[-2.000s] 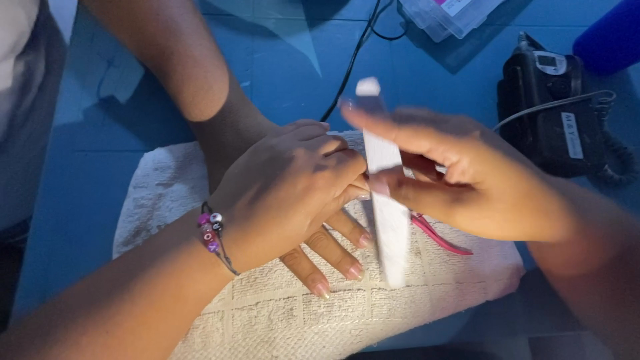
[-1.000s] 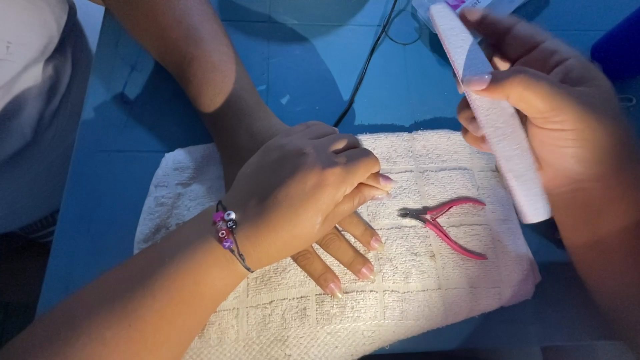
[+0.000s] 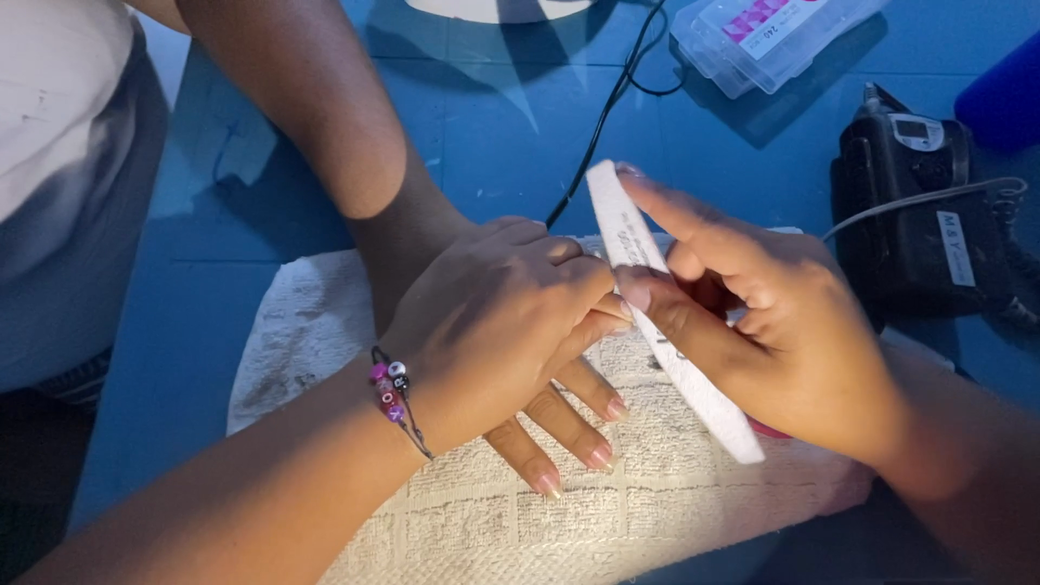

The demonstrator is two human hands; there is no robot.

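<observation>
My left hand (image 3: 504, 317), with a beaded cord bracelet (image 3: 392, 394) at its wrist, lies over another person's hand (image 3: 565, 426) and pinches one of its fingers. Three other fingers of that hand spread on a white towel (image 3: 674, 504). My right hand (image 3: 756, 317) grips a white nail file (image 3: 691, 382) between thumb and fingers. The file slants close beside the pinched fingertip; whether they touch I cannot tell. Under my right hand a bit of the pink handle of the cuticle nippers (image 3: 768, 429) shows; the rest is hidden.
A clear plastic box (image 3: 772, 41) stands at the top right. Below it on the blue table (image 3: 487, 122) are a black device (image 3: 902, 227) with a coiled cord, and a blue object (image 3: 1003, 97) at the right edge. A black cable (image 3: 605, 114) runs behind the hands. The other person's clothing is at the left.
My right hand has come back left and down with the file, from the upper right to the held finger. It now covers most of the nippers, which lay in plain sight one second ago.
</observation>
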